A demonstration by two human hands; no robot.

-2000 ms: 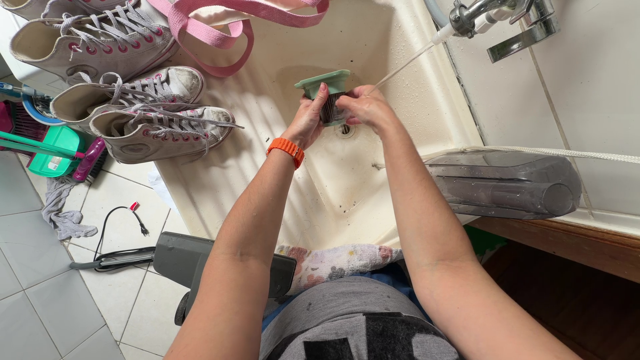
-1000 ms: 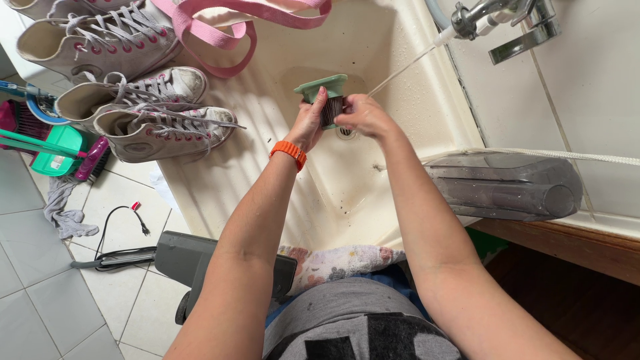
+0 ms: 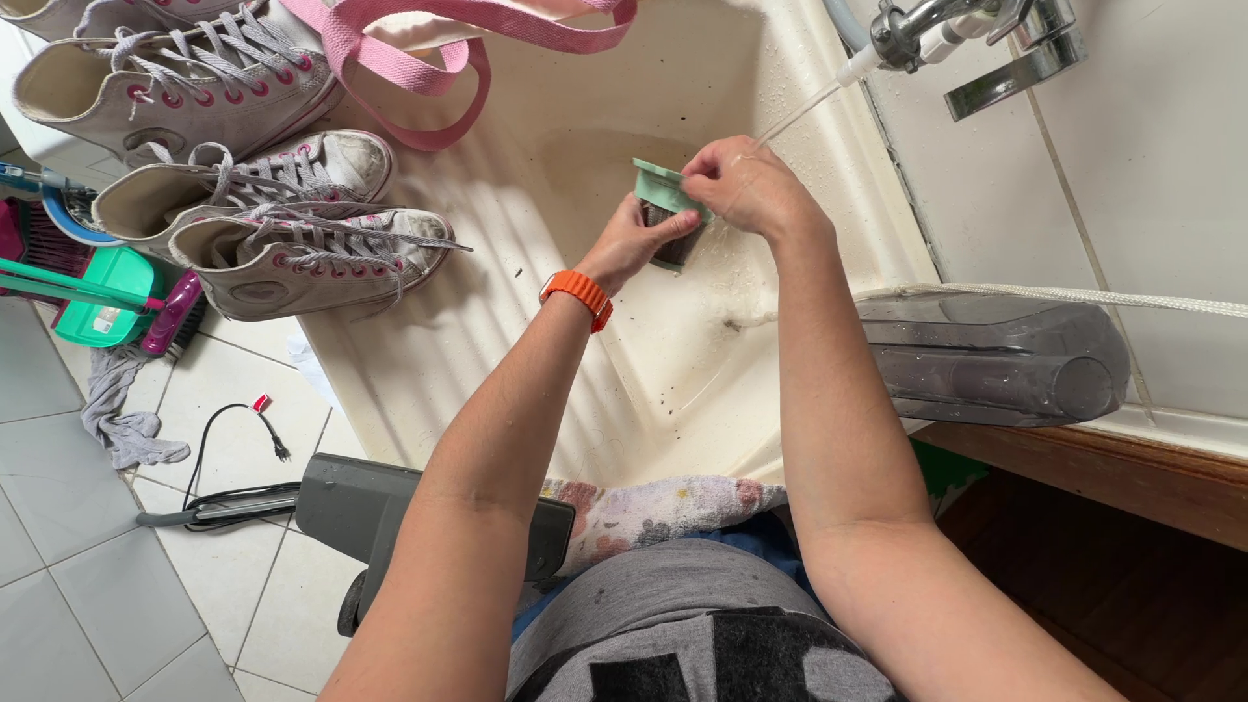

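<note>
My left hand (image 3: 629, 239), with an orange-banded watch on its wrist, grips a green plastic filter (image 3: 663, 192) with a dark pleated or mesh body over the basin of a cream laundry sink (image 3: 604, 390). The fingertips of my right hand (image 3: 746, 185) are at the filter's green rim, bent inward; whether they pinch it is hard to tell. A thin stream of water runs from the white nozzle of a chrome tap (image 3: 868, 63) onto my right hand. Dark specks of dirt lie in the sink.
Worn white high-top sneakers (image 3: 322, 249) and a pink strap (image 3: 419, 73) lie on the sink's left side. A translucent grey plastic container (image 3: 985, 356) rests at the right rim. Below are a dark grey appliance (image 3: 361, 507), a floral towel (image 3: 653, 512) and a green dustpan (image 3: 117, 292).
My right hand has moved from beside the filter's dark body up to its green rim. The filter has tilted in my left hand, with its rim now toward the upper right.
</note>
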